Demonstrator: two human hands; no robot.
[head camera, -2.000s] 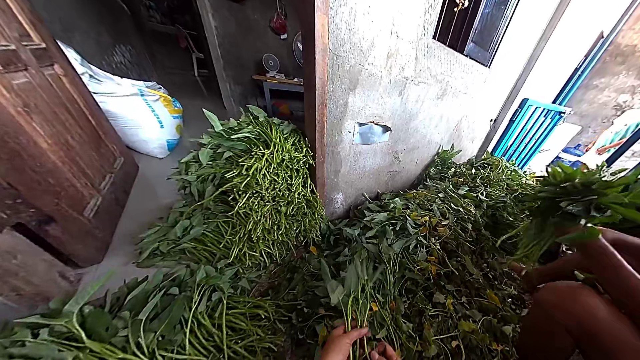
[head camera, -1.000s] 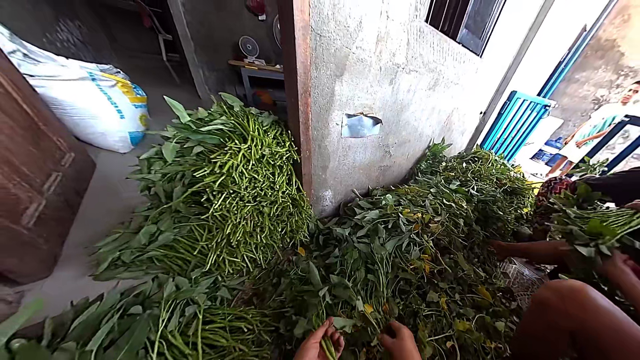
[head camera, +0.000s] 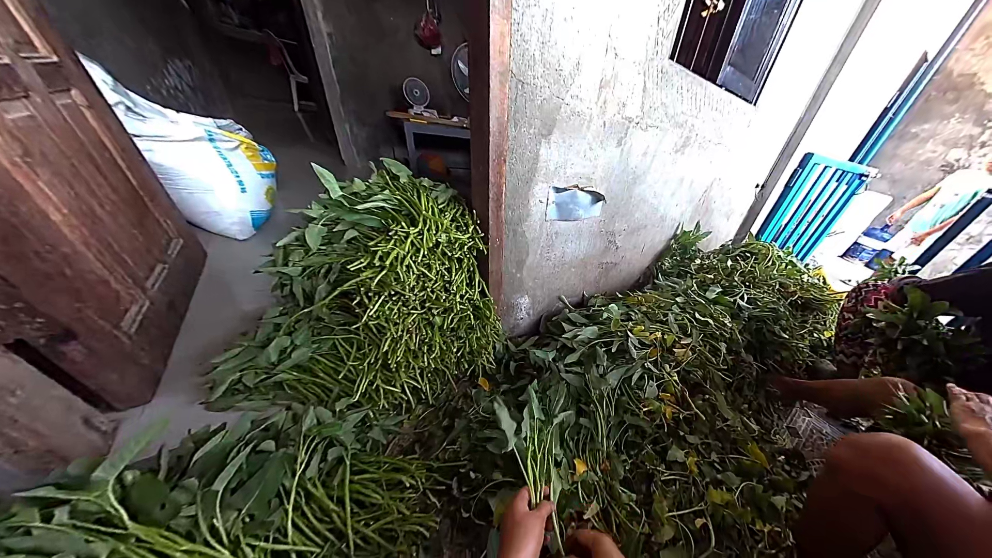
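Note:
My left hand (head camera: 525, 523) grips a small bunch of leafy green stems (head camera: 540, 457) at the bottom centre, leaves pointing up and away. Close to its right, my right hand (head camera: 590, 544) is partly cut off by the lower edge, near the lower end of a stem; its fingers are mostly hidden. Beyond both hands spreads a loose heap of greens (head camera: 620, 372) with some yellow leaves. A tall stack of greens with cut stem ends (head camera: 418, 294) rests by the door frame. More long-stemmed greens (head camera: 333, 496) lie at the lower left.
A wooden door (head camera: 85, 201) stands at left, with a white sack (head camera: 205, 170) behind it. The concrete wall (head camera: 620, 139) borders the heap. At right, a co-worker's bent knee (head camera: 891, 480) and hand (head camera: 973, 422) are close. Another person (head camera: 949, 201) is beyond the blue gate (head camera: 814, 203).
My left hand now holds an upright bunch of stems; one second ago both hands were lower-leaved and farther apart. The co-worker's greens at right have moved lower.

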